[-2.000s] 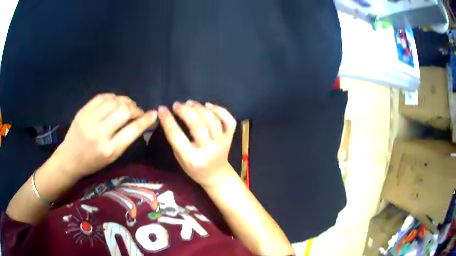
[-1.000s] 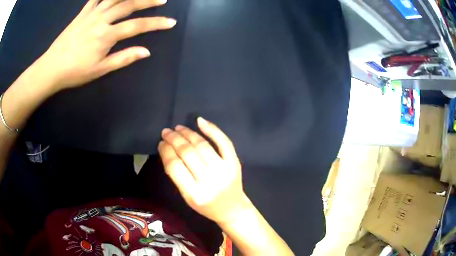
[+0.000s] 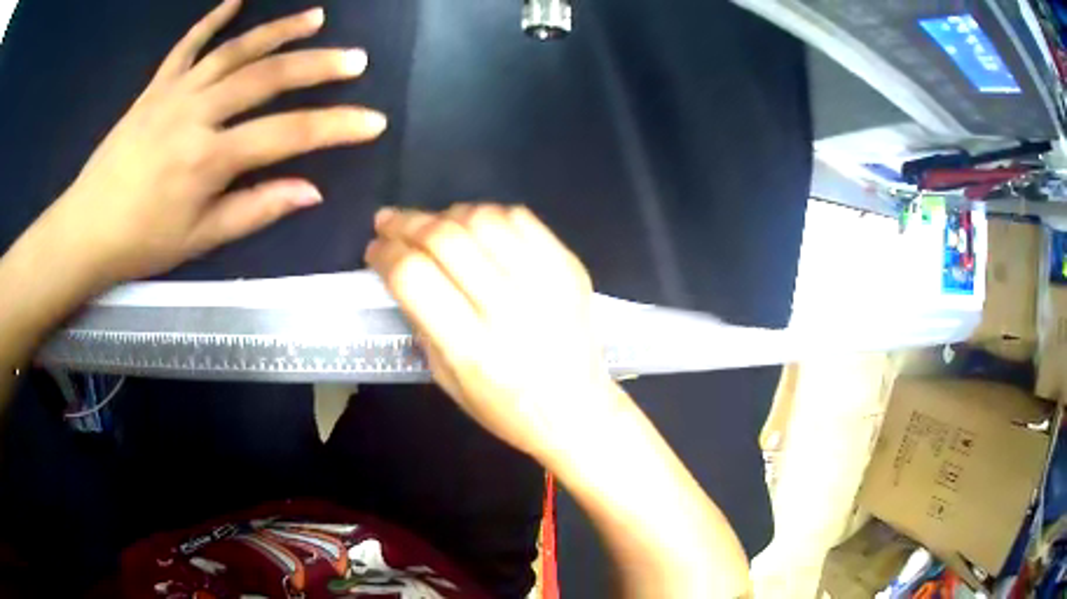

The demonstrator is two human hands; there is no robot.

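The black fabric panels (image 3: 503,129) lie over the machine table, with a faint straight seam running up between my hands. My left hand (image 3: 211,158) lies spread, palm down, on the fabric left of the seam. My right hand (image 3: 497,304) is at the fabric's near edge, fingers bent and together at the seam line. Whether its fingers pinch the cloth is hard to tell. A small shiny metal machine part (image 3: 546,16) shows at the top. Its contact with the fabric is unclear.
The white table edge with ruler scale (image 3: 246,351) runs across in front of me. The machine head with lit blue display (image 3: 971,53) is upper right, with red-handled tools (image 3: 971,176) below. More black fabric (image 3: 702,456) hangs right of my lap. Cardboard boxes (image 3: 954,468) stand at right.
The fabric has moved away from me, baring the ruler edge. Both hands are on it; earlier they met at its near edge, then my left hand spread out flat. The metal part has come into view.
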